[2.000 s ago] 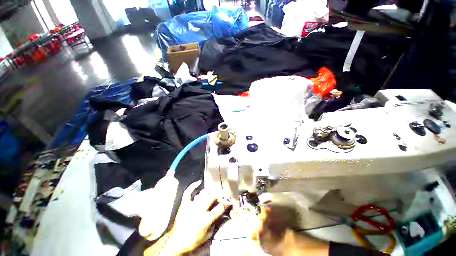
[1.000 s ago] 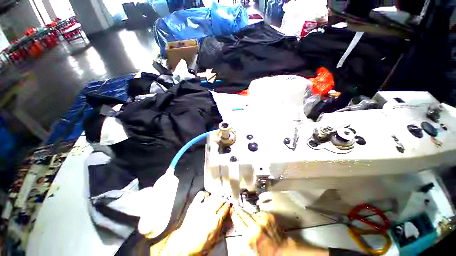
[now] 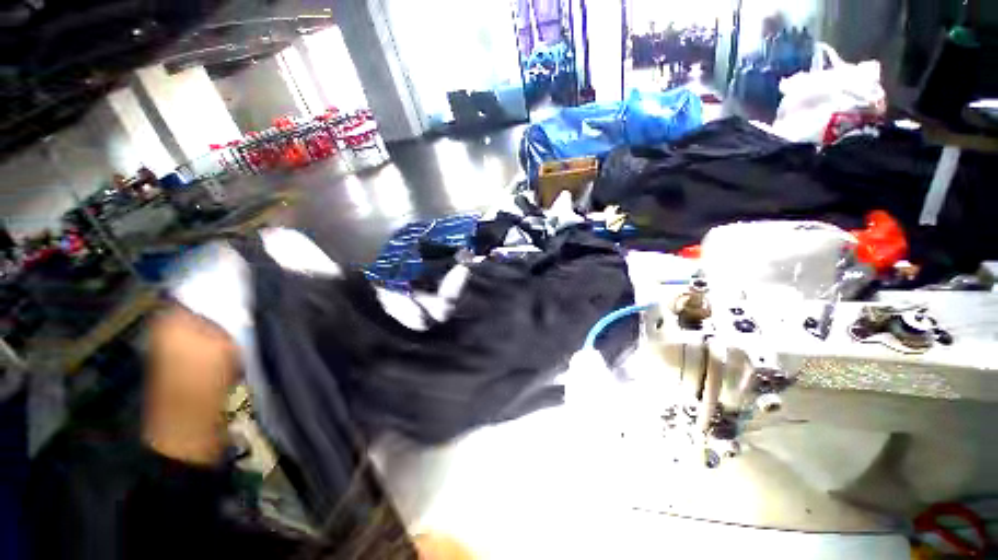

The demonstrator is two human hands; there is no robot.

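Note:
The black garment with white parts (image 3: 460, 350) is stretched from behind the machine's left side toward the left front, raised and blurred at its left end. My left hand (image 3: 192, 383) is raised at the left, blurred, at the garment's white and black edge; its fingers are hidden or smeared. My right hand (image 3: 443, 547) shows only as a small patch at the bottom edge, beside the garment's lower end; its grip cannot be seen. The presser foot and needle area (image 3: 717, 438) of the white sewing machine (image 3: 875, 377) has no cloth under it.
The white lamp or air-hose fitting (image 3: 591, 377) hangs on a blue tube left of the machine head. Red-handled scissors (image 3: 950, 531) lie at the lower right. Behind are a cardboard box (image 3: 567, 181), blue plastic (image 3: 613, 126) and black cloth (image 3: 711, 181). Red stools stand far off.
The view has swung left and up. Both hands have left the needle area; my left hand has moved far left and up. The garment has been drawn away from the needle and spread leftward.

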